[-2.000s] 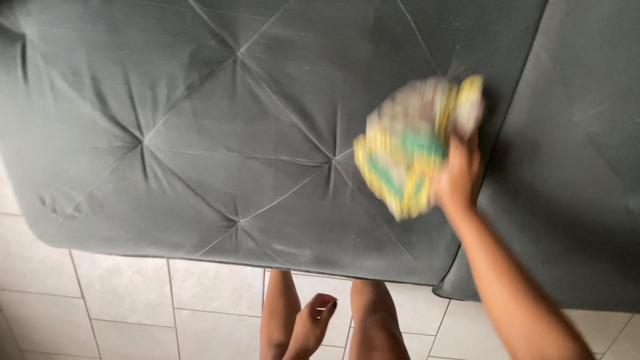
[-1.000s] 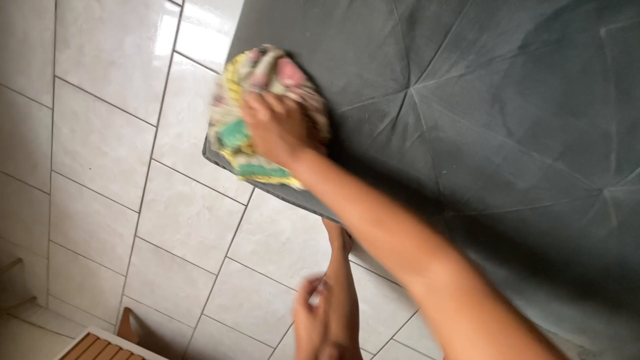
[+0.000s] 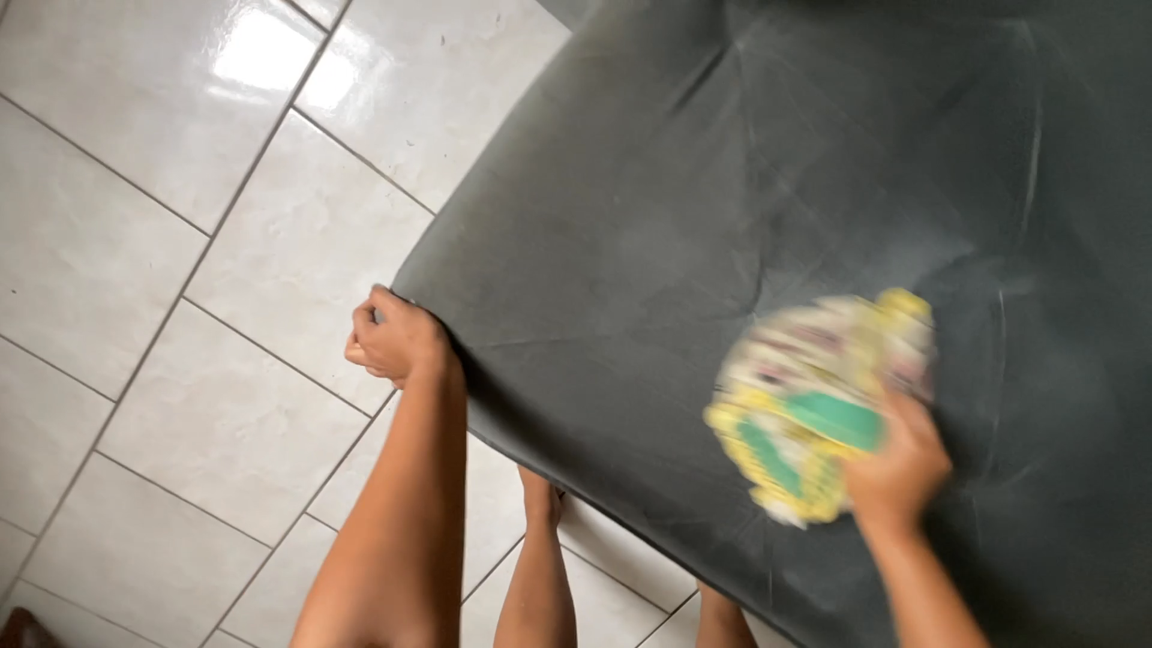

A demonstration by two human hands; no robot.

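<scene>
A dark grey tufted upholstered cushion [image 3: 612, 270], seemingly part of a sofa, fills the right side of the head view. My right hand [image 3: 900, 459] grips a multicoloured cloth [image 3: 810, 387] with yellow edging and green patches, blurred by motion, over the cushion's surface. At the cushion's left corner, my left hand [image 3: 396, 337] has its fingers curled around the edge; the fabric under the fingers is mostly hidden.
Glossy pale floor tiles [image 3: 279, 333] with dark joints spread left of and below the cushion. My legs [image 3: 537, 576] stand close to its lower edge. A brown object [image 3: 29, 630] shows at the bottom left corner.
The cloth in my right hand has moved from the cushion's corner to the right across its surface. My left hand, earlier low beside my legs, now holds the corner. The view has shifted.
</scene>
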